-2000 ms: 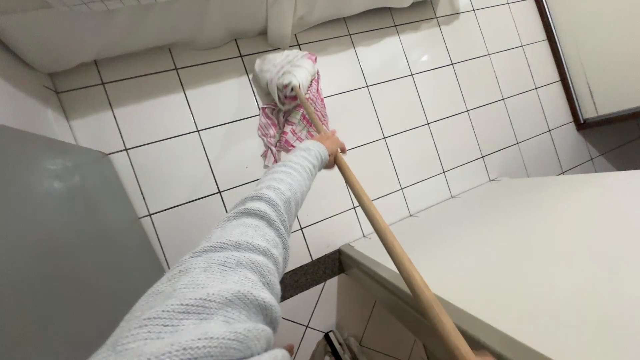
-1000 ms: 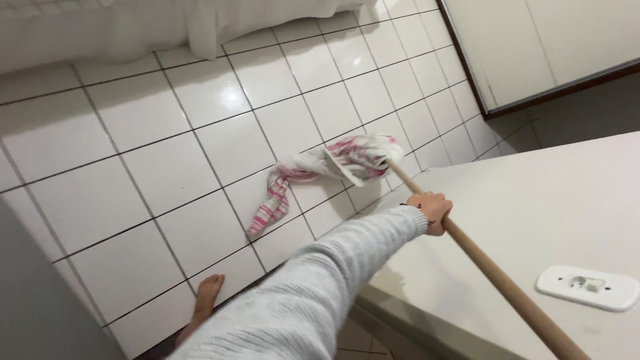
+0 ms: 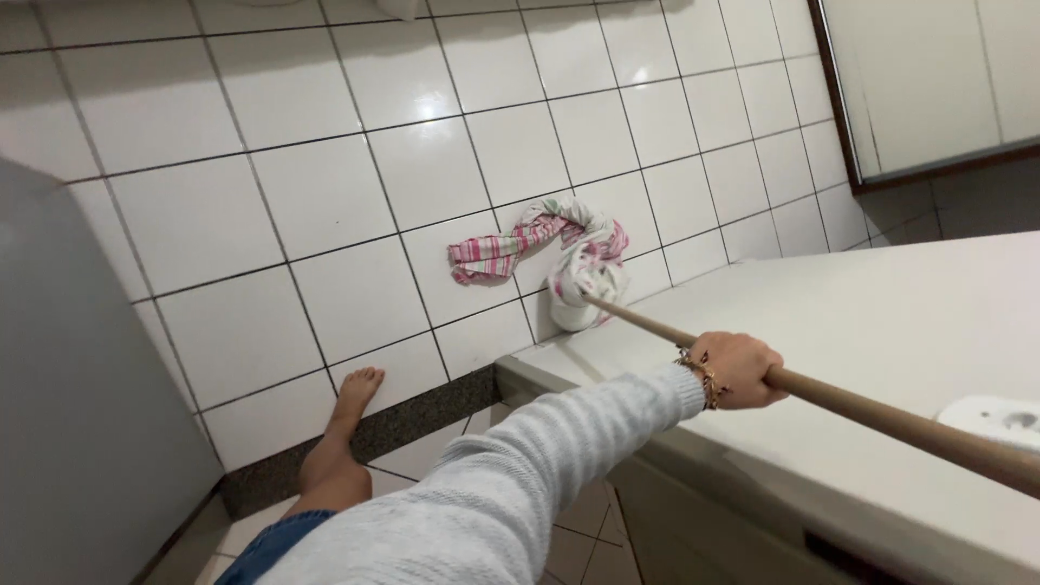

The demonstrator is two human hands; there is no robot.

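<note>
My left hand [image 3: 738, 370], in a light grey knitted sleeve with a bracelet at the wrist, is closed around a wooden pole [image 3: 886, 418]. From the right edge the pole slants down to a bunched white and pink cloth [image 3: 589, 280] on the tiled floor, beside the base of the white wall. A pink-striped tail of this cloth [image 3: 485, 257] curls out to the left over the tiles. What lies under the cloth at the pole's end is hidden. My right hand is out of view.
A bare foot [image 3: 361, 386] rests by a dark stone threshold [image 3: 431, 410]. A grey door or panel [image 3: 89, 382] stands at the left. On the right are a white wall [image 3: 853, 317] with a socket plate [image 3: 995, 418] and a dark-framed pale panel [image 3: 918, 81].
The cloth and pole end have moved from near the white hanging fabric to beside the wall. The cloth's tail has curled round since the last frame. My left hand has stayed on the pole.
</note>
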